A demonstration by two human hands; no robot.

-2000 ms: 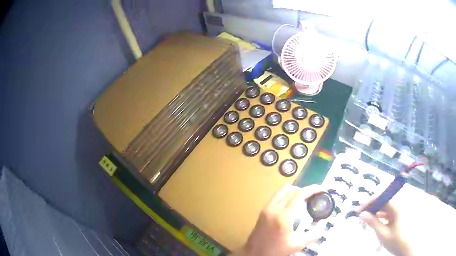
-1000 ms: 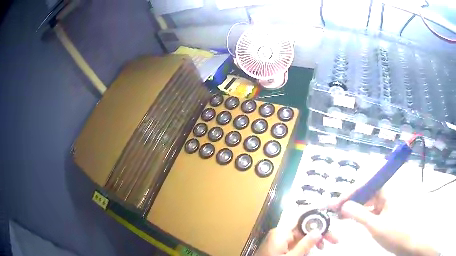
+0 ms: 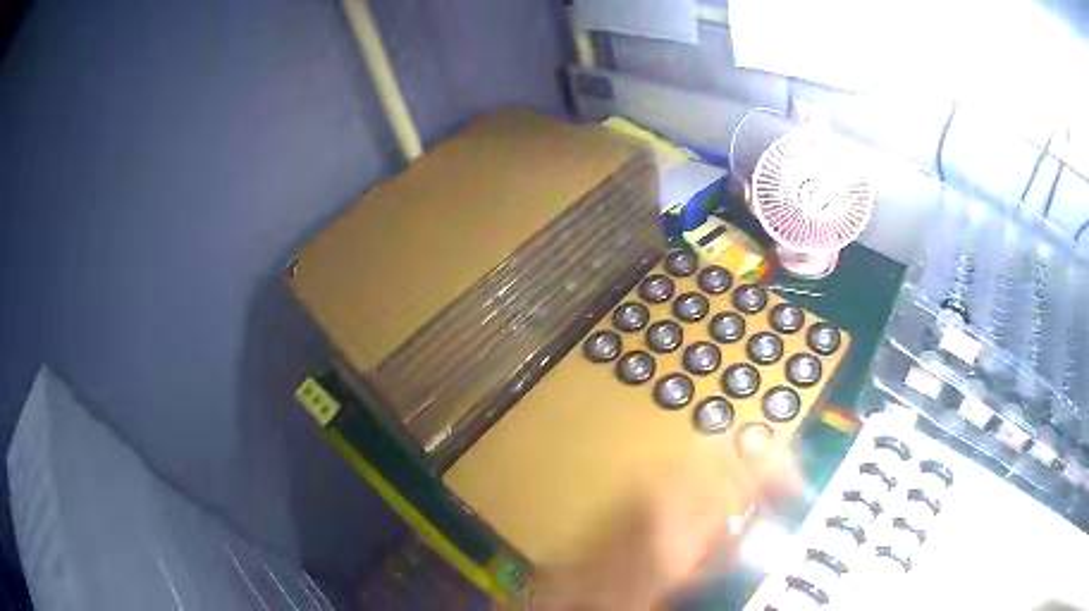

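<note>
Round black-rimmed components with silvery centres (image 3: pixel 702 357) sit in several rows on the upper part of a tan cardboard sheet (image 3: pixel 537 477). My left hand (image 3: pixel 669 513) is strongly blurred over the lower right part of the sheet, its fingertips just below the nearest row. I cannot tell whether it holds a component. The white parts tray (image 3: pixel 955 561) glares at the lower right, with dark curved pocket marks in rows. My right hand and the dark-blue hand tool are not visible.
Stacked cardboard layers (image 3: pixel 478 215) stand left of the sheet. A pink fan (image 3: pixel 813 197) and a yellow packet (image 3: pixel 726 247) are behind it. Clear plastic blister trays (image 3: pixel 1003 346) are at the right. Yellow tape (image 3: pixel 400 507) edges the green mat. Pale sheeting (image 3: pixel 120 513) hangs lower left.
My left hand has moved left from the white tray to over the cardboard. My right hand and the dark-blue tool have left the picture. The view has shifted, so the bench appears farther right.
</note>
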